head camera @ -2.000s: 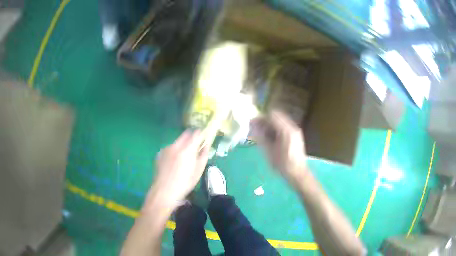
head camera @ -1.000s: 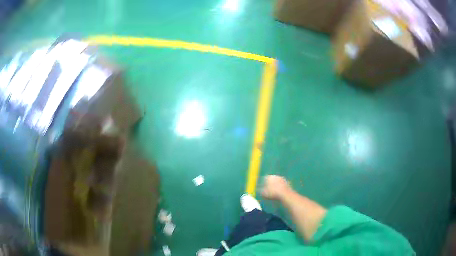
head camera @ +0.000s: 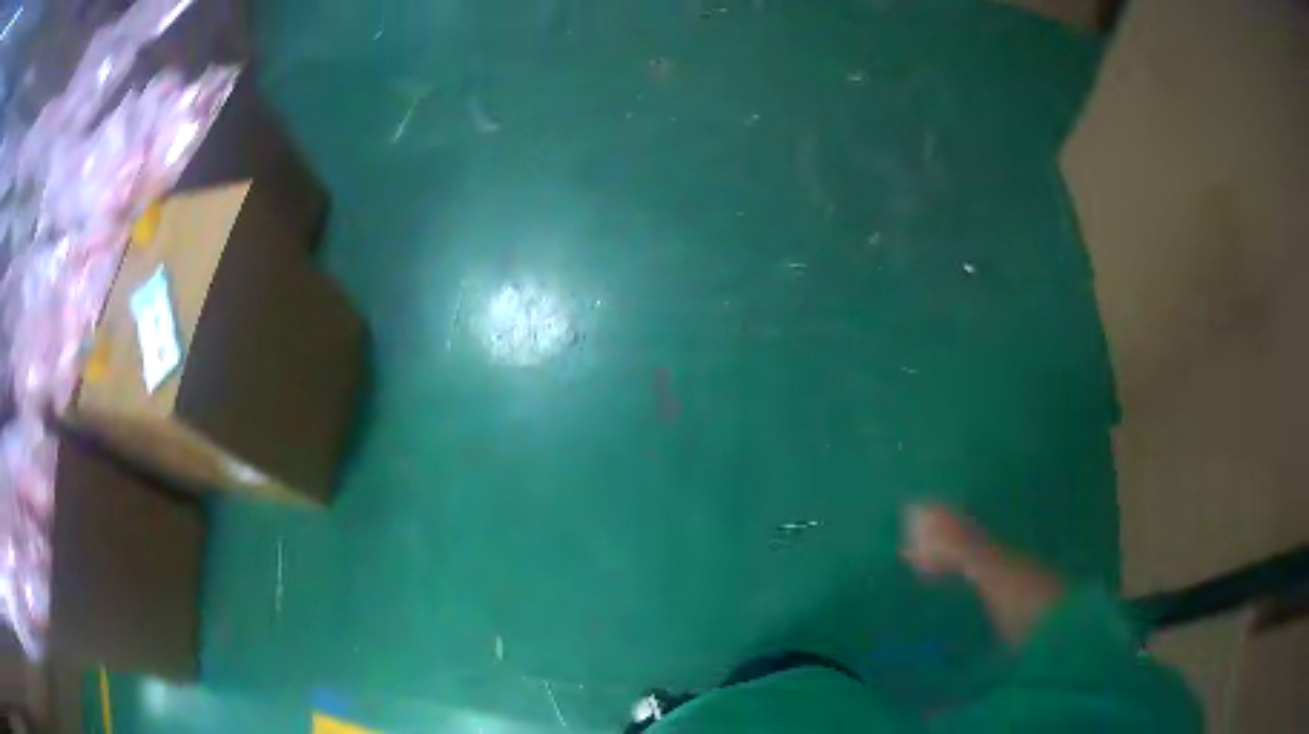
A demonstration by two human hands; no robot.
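Observation:
My right hand [head camera: 948,542] is at the lower right over the green floor, small and blurred, with a green sleeve behind it. Its fingers look curled, but I cannot tell whether it holds anything. It touches no carton. My left hand is not in view. A brown carton [head camera: 273,344] with a small white label stands at the left, with pink goods in clear plastic [head camera: 108,201] beside its top.
Another brown carton [head camera: 122,574] stands at the lower left. Large brown cardboard [head camera: 1206,287] fills the right side, with a dark bar [head camera: 1227,585] below it. Yellow floor tape [head camera: 345,726] shows at the bottom edge. Small scraps or marks dot the green floor [head camera: 689,287].
The view has swung away from the open carton. The labelled carton has shifted from upper right to the left. My left hand has left view; my right hand appears lower right, away from the pale material.

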